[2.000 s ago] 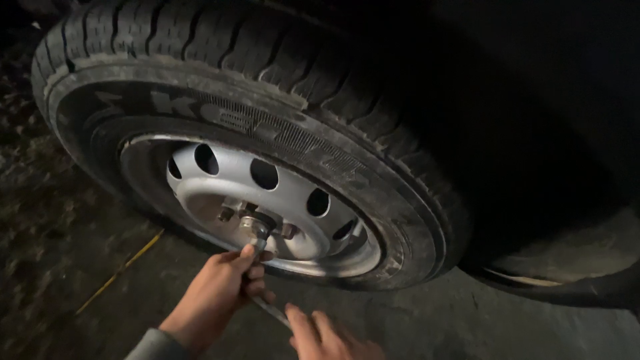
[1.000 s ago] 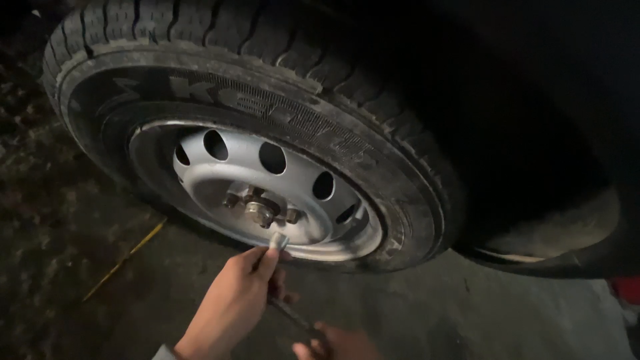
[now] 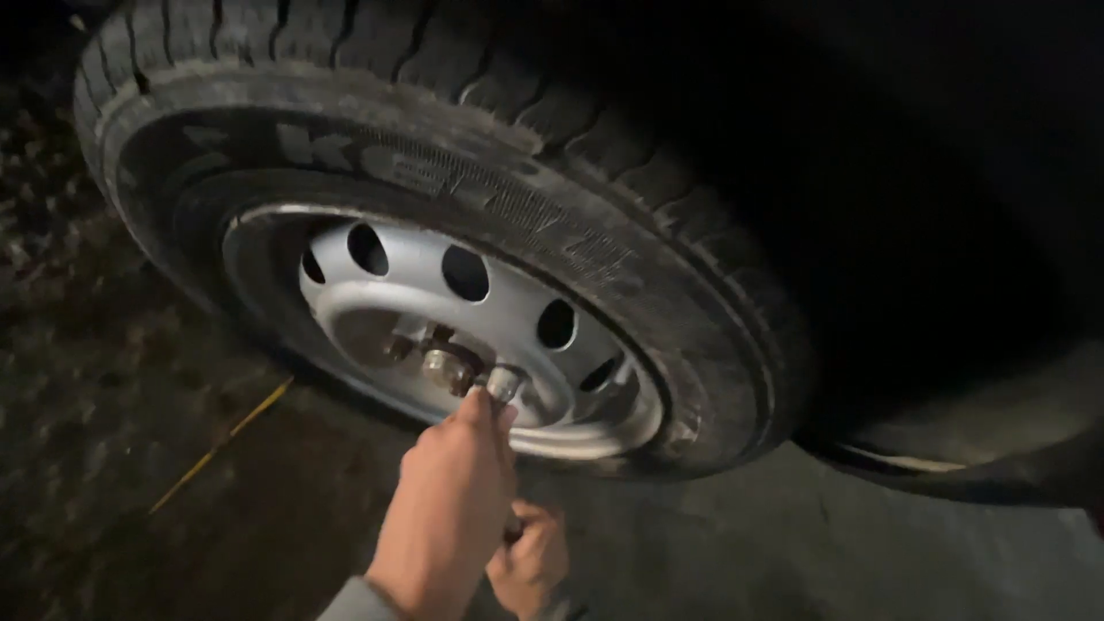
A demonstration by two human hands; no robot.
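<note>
A silver steel wheel rim (image 3: 414, 267) with oval holes sits inside a worn black tire (image 3: 517, 198) with raised lettering. Around the hub's center nut (image 3: 444, 369) are rusty lug nuts (image 3: 397, 348). My left hand (image 3: 453, 492) grips the head end of a metal socket wrench, its socket (image 3: 503, 382) at the lug position right of the center nut. Whether the socket is seated on a nut cannot be told. Below and to the right, my right hand (image 3: 530, 556) is closed around the wrench's handle, which the hands mostly hide.
Dark fender or body panel edge (image 3: 966, 492) lies at the right, above grey ground (image 3: 776, 552). A thin yellow strip (image 3: 222, 444) lies on the ground left of the tire. Deep shadow covers the upper right.
The socket was at the center of the hub, then drew back toward the lower right, and is now against the right-hand lug area. My right hand has moved closer to my left.
</note>
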